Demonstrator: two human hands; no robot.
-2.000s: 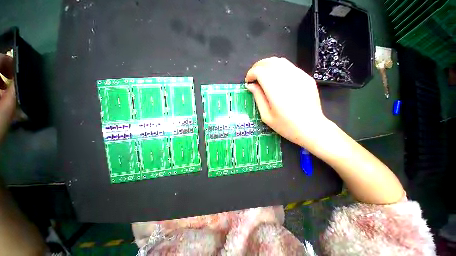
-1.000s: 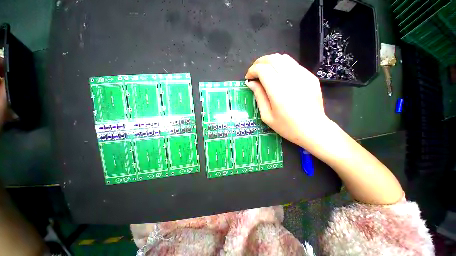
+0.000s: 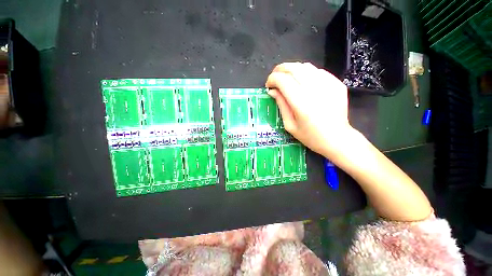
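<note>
Two green PCB panels lie side by side on a black mat, the left PCB panel (image 3: 162,137) and the right PCB panel (image 3: 252,161). My right hand (image 3: 313,102) rests over the top right part of the right panel, thumb and fingertips pinched together at its top edge. A tiny pale bit shows at the fingertips; what it is cannot be told. My left hand (image 3: 4,102) is at the far left edge, mostly cut off and dark, at the black spacer bin (image 3: 24,81). Its fingers are hidden or blurred.
A black component bin (image 3: 396,54) with small leaded components (image 3: 364,67) stands at the upper right. A blue marker pen (image 3: 331,175) lies beside my right wrist. A brownish tool (image 3: 415,89), a small blue cap (image 3: 426,117) and a dark ribbed rack (image 3: 456,124) are further right.
My left hand has shifted slightly at the left edge and shows less than two seconds ago. My right hand stays at the same spot on the right panel. The view has shifted slightly.
</note>
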